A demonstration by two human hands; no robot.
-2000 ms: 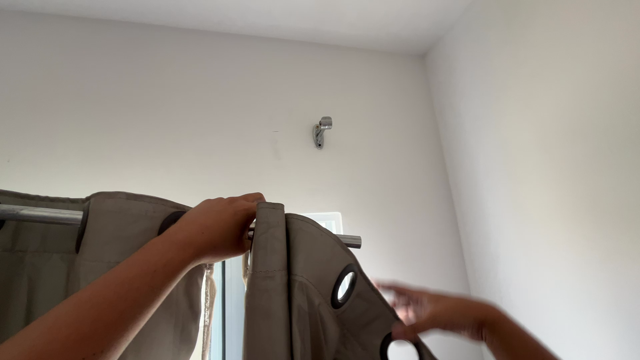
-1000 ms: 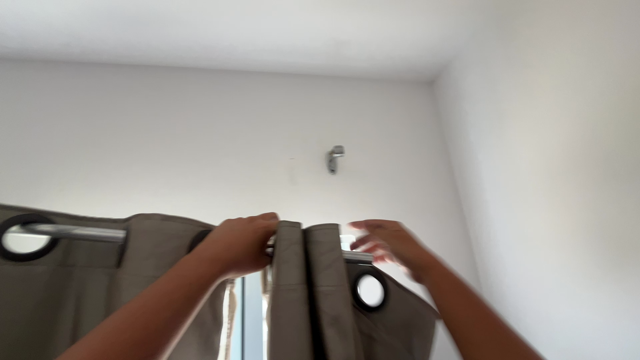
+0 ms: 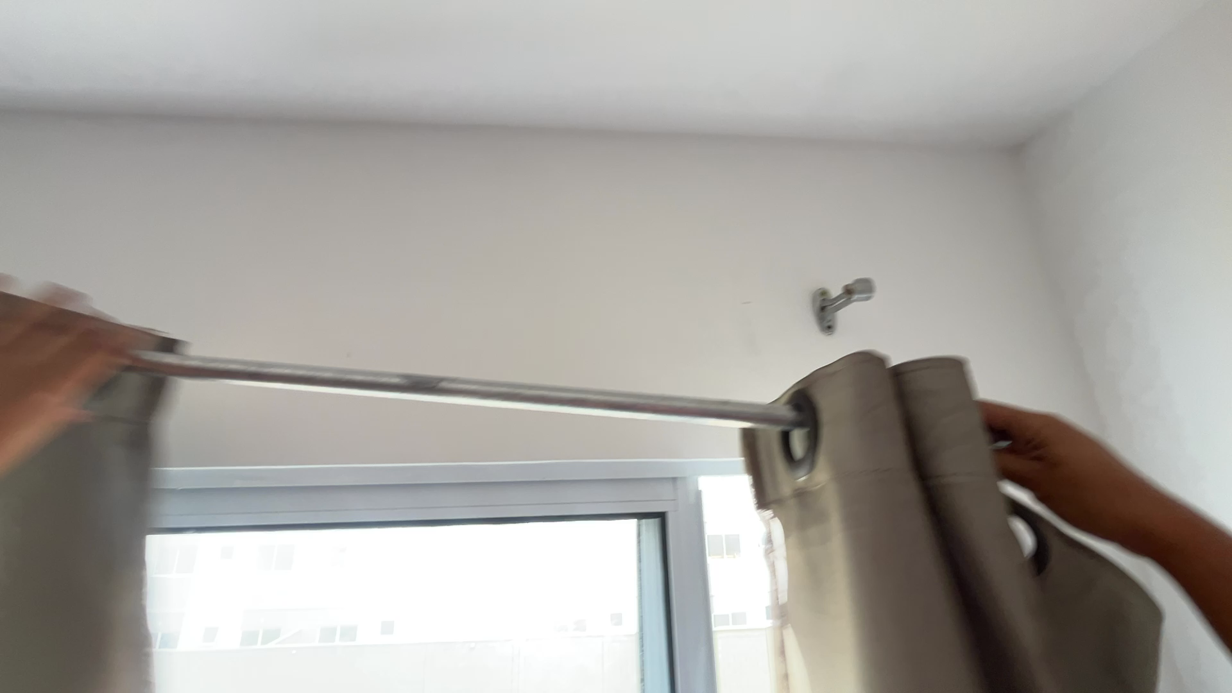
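Note:
A metal curtain rod (image 3: 462,387) slants slightly down to the right across the view. Grey-brown grommet curtains hang on it, one bunch (image 3: 77,539) at the left edge and another (image 3: 857,539) at the right. My left hand (image 3: 58,361), blurred, lies at the top of the left bunch beside the rod; its grip is unclear. My right hand (image 3: 1059,467) is at the rod's right end behind the folds, its fingertips partly hidden by the fabric. One dark grommet (image 3: 801,433) has the rod through it; another (image 3: 1030,534) hangs below my right hand, off the rod.
A metal rod bracket (image 3: 839,303) is fixed to the wall above the right bunch, apart from the rod. Below the rod stands a window with a light frame (image 3: 433,491). The ceiling (image 3: 577,58) and the right side wall (image 3: 1165,241) meet at the corner.
My left hand has moved left, away from the right bunch. A long bare stretch of rod now shows between the two bunches. My right hand has come from the loose curtain edge to the rod's end.

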